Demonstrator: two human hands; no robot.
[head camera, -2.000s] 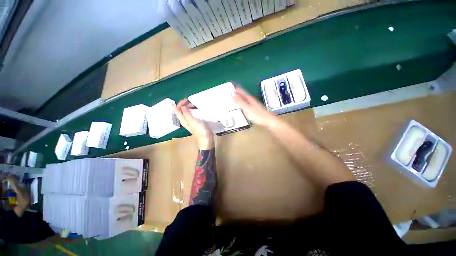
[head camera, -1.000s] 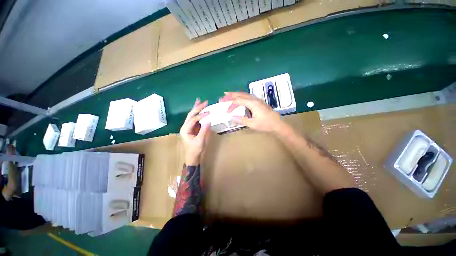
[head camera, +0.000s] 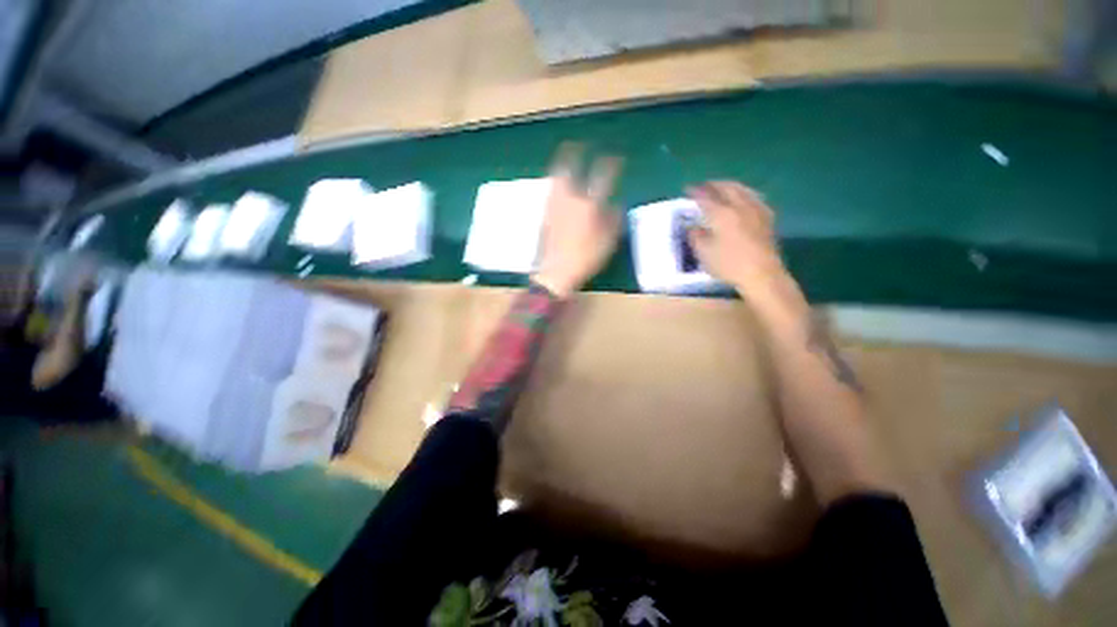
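Observation:
A closed white retail box (head camera: 506, 225) lies on the green belt. My left hand (head camera: 581, 221) is at its right edge, fingers apart and blurred; whether it still touches the box is unclear. An open inner tray with product (head camera: 657, 249) sits on the belt to the right. My right hand (head camera: 733, 233) is over its right part, with fingers on it, and hides much of the dark centre. Another open tray (head camera: 1053, 502) with pale pieces and a dark middle lies on the cardboard-covered bench at the far right.
Several closed white boxes (head camera: 393, 225) stand on the belt to the left. Dense rows of box lids (head camera: 245, 361) lie on the bench at left. Upright grey-white pieces (head camera: 686, 27) stand on the far ledge. Another person's arm (head camera: 59, 349) shows at the far left.
The white box has gone from between both hands at the bench edge onto the belt. My left hand has moved up and right, off most of it. My right hand has moved right onto the open tray.

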